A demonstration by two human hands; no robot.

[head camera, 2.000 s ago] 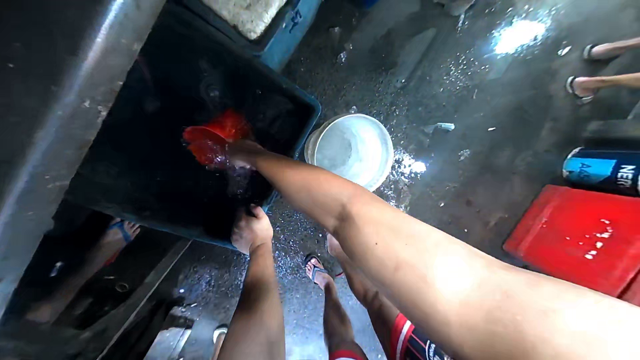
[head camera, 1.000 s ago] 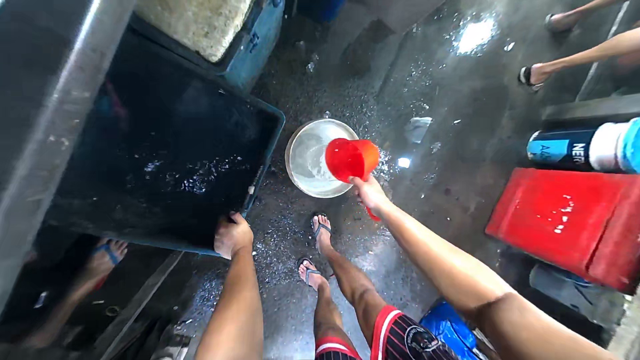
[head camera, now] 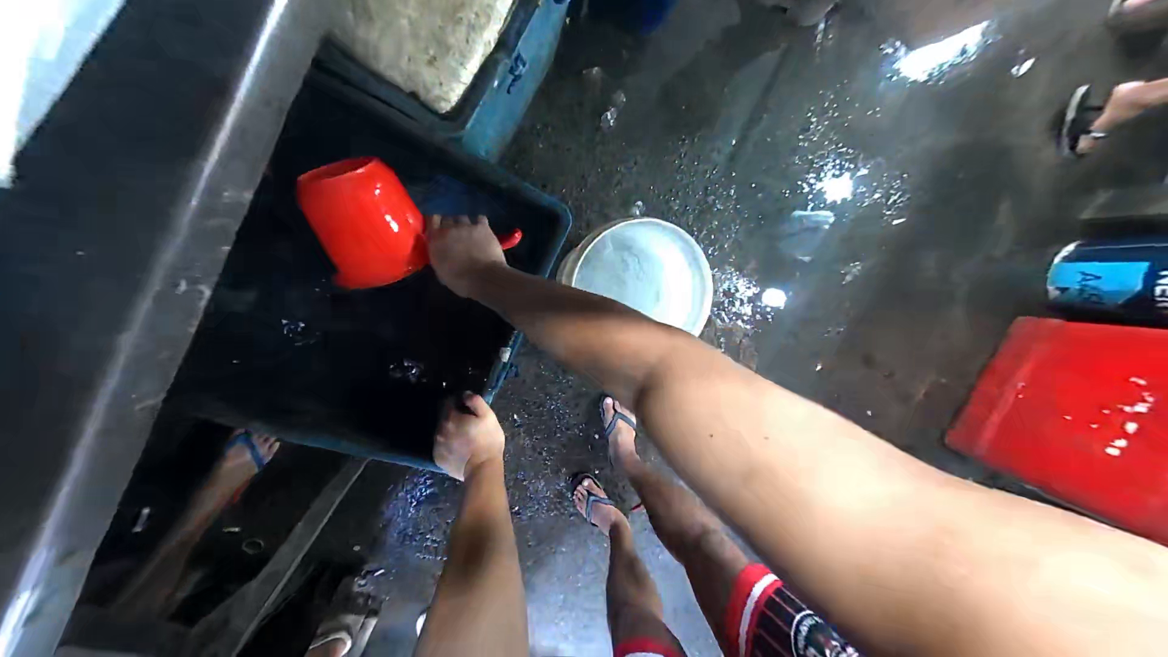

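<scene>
A red plastic dipper point(head camera: 360, 224) is tilted over a dark rectangular tub point(head camera: 338, 365). My right hand point(head camera: 464, 251) grips its handle, whose tip shows beyond the fingers. What the dipper holds is hidden. At the tub's near right corner, my left hand point(head camera: 470, 438) is closed on the rim, with the fingers partly out of sight inside. A round white bucket point(head camera: 643, 274) of cloudy liquid stands on the floor to the right of the tub, partly behind my right forearm.
A metal edge point(head camera: 182, 219) runs along the left. Behind the tub is a blue container point(head camera: 516, 82) with a pale slab. The wet floor point(head camera: 730, 137) has glare and debris. A red box point(head camera: 1077, 411) and a dark blue cylinder point(head camera: 1109, 278) lie right. Other people's feet point(head camera: 1109, 114) show.
My right hand has moved the red dipper from over the white bucket, where it was one second ago, leftward to over the dark tub. My left hand remains at the tub's corner.
</scene>
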